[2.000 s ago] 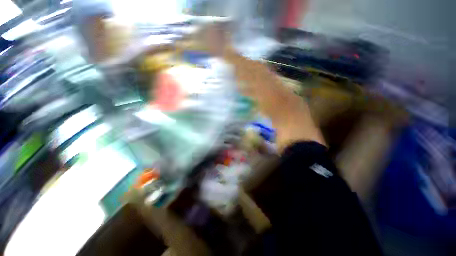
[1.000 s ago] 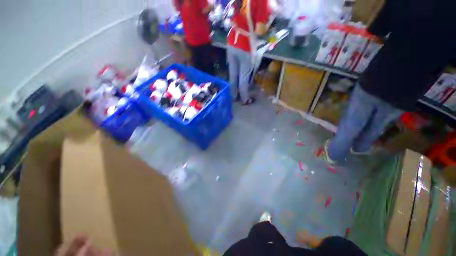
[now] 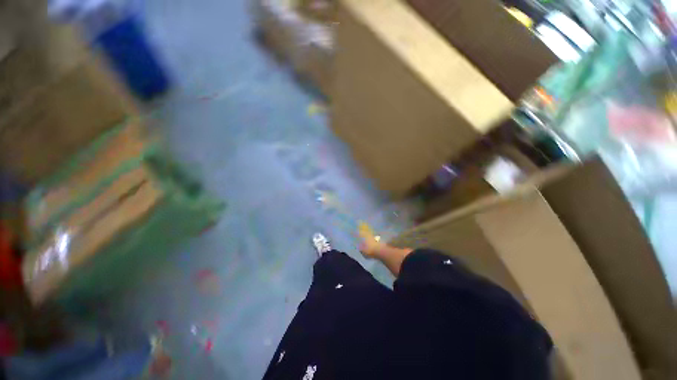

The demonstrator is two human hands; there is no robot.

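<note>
A large open brown carton (image 3: 553, 260) stands at lower right, close beside my dark-clothed body, with a tan flap folded along its edge. A second large brown carton (image 3: 397, 111) stands beyond it at upper centre right. A small blurred patch of bare skin (image 3: 386, 254) shows at the end of dark cloth near the nearer carton's corner. It may be my right hand or a lower leg; I cannot tell, and no grip on anything shows. My left hand is not in view.
Cartons with green wrapping (image 3: 122, 211) stand on the left. A blue bin (image 3: 132, 58) is at upper left. The grey-blue floor (image 3: 252, 171) between them has red scraps on it. A cluttered bench area with green and clear material (image 3: 605, 82) is at upper right. My white shoe (image 3: 321, 243) shows mid-frame.
The view has swung from the fan and workers to the floor and cartons. The carton side now shows at right, and the hand at lower left has left the picture.
</note>
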